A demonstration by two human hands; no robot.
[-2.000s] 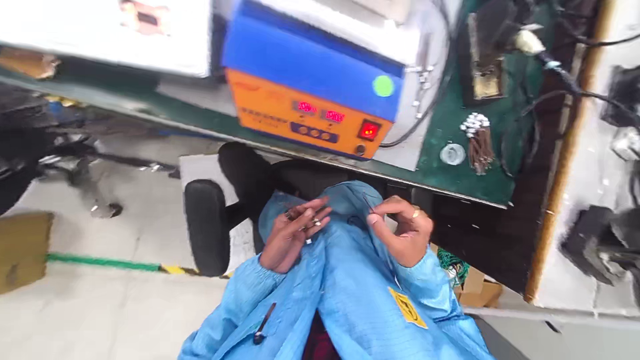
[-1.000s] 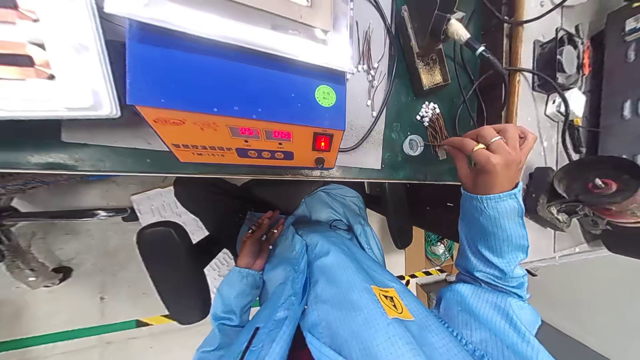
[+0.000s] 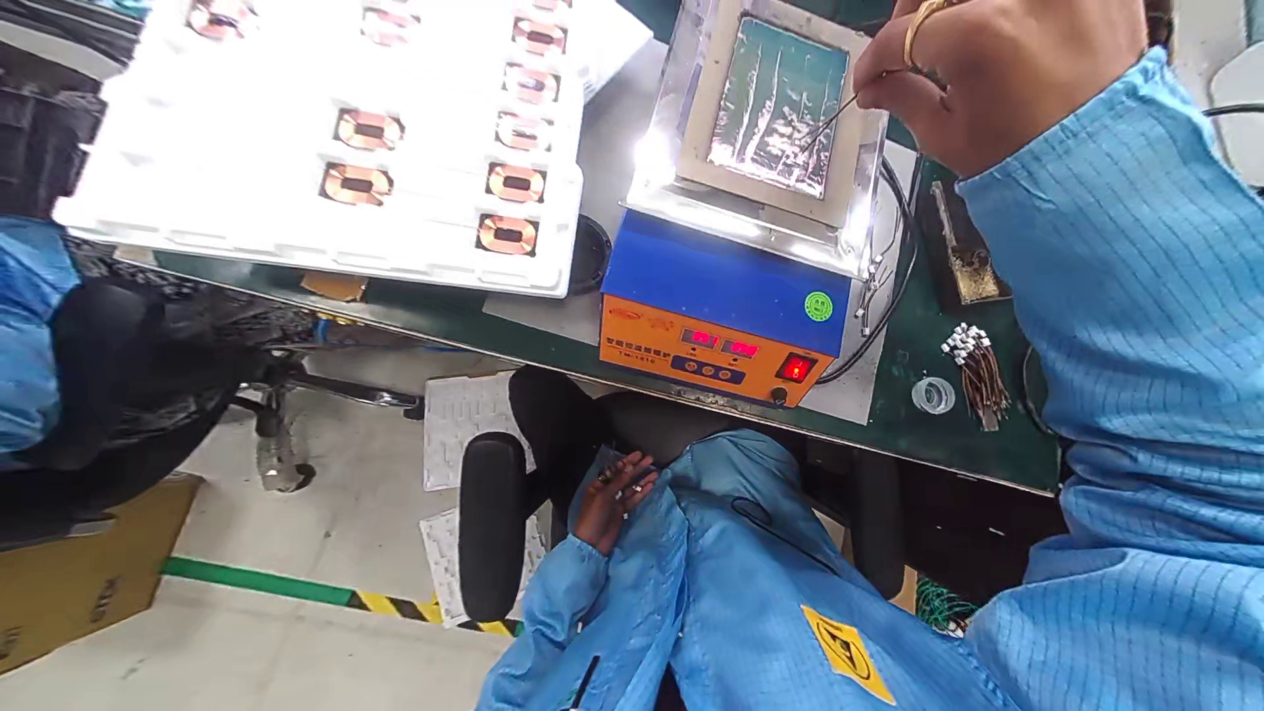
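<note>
My right hand [image 3: 973, 74], with a gold ring on a finger, pinches a thin dark wire lead [image 3: 834, 118] at the upper right. The lead's far end reaches the shiny molten surface of a solder pot [image 3: 780, 109] with a blue and orange housing and lit red displays. On my lap, my left hand [image 3: 614, 497] lies half curled, palm up, with small pale pieces at its fingers; what they are is too small to tell. Right of the pot, a bundle of brown wires with white connectors [image 3: 976, 365] lies beside a small clear round cap [image 3: 933, 395].
A white tray [image 3: 444, 227] of copper coils with dark centres stands left of the pot. A black cable [image 3: 894, 286] runs along the pot's right side, near a metal-and-dark holder [image 3: 973, 272]. A chair armrest [image 3: 494, 528] is beside my left arm. Another person's blue sleeve [image 3: 35, 336] shows at far left.
My right hand has moved from my lap to the wire bundle, then up over the solder pot, where it holds a lead. My left hand stays on my lap. The view has shifted.
</note>
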